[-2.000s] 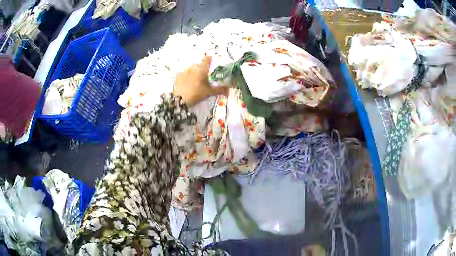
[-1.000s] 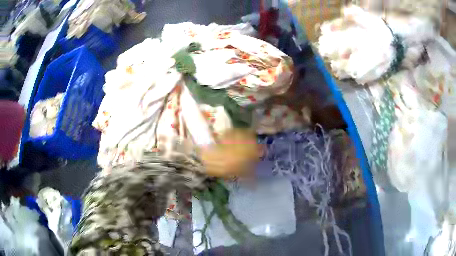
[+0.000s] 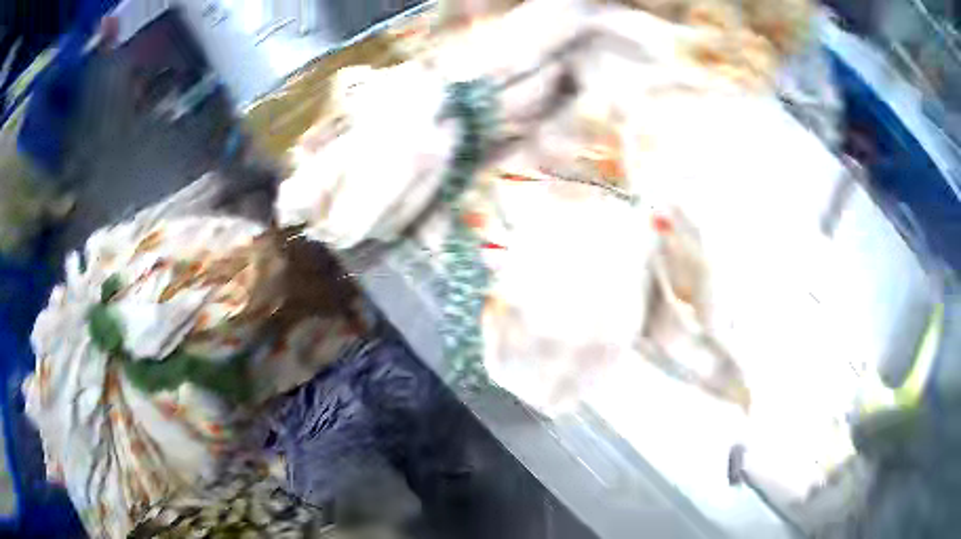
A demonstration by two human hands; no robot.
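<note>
A floral fabric bundle [image 3: 158, 421] lies at the lower left, gathered by a green tie strip [image 3: 184, 374]. My patterned left sleeve [image 3: 227, 516] shows at the bottom edge. A blurred brownish patch beside it may be my left hand [image 3: 374, 507]; its fingers cannot be made out. My right hand is not in view. More white floral fabric [image 3: 569, 284] lies on the table to the right, partly washed out by glare. A patterned green tie strip [image 3: 464, 211] goes around one gathered end and hangs down.
Purple-grey thread waste [image 3: 337, 421] lies between the bundle and the white table edge [image 3: 569, 463]. A tan board [image 3: 285, 111] shows at the table's far left. Blue edges show at the far left and upper right. The whole view is blurred.
The view has swung right, so the tied bundle now sits at lower left and the table fabric fills the middle. My left hand has moved off the bundle's top toward me.
</note>
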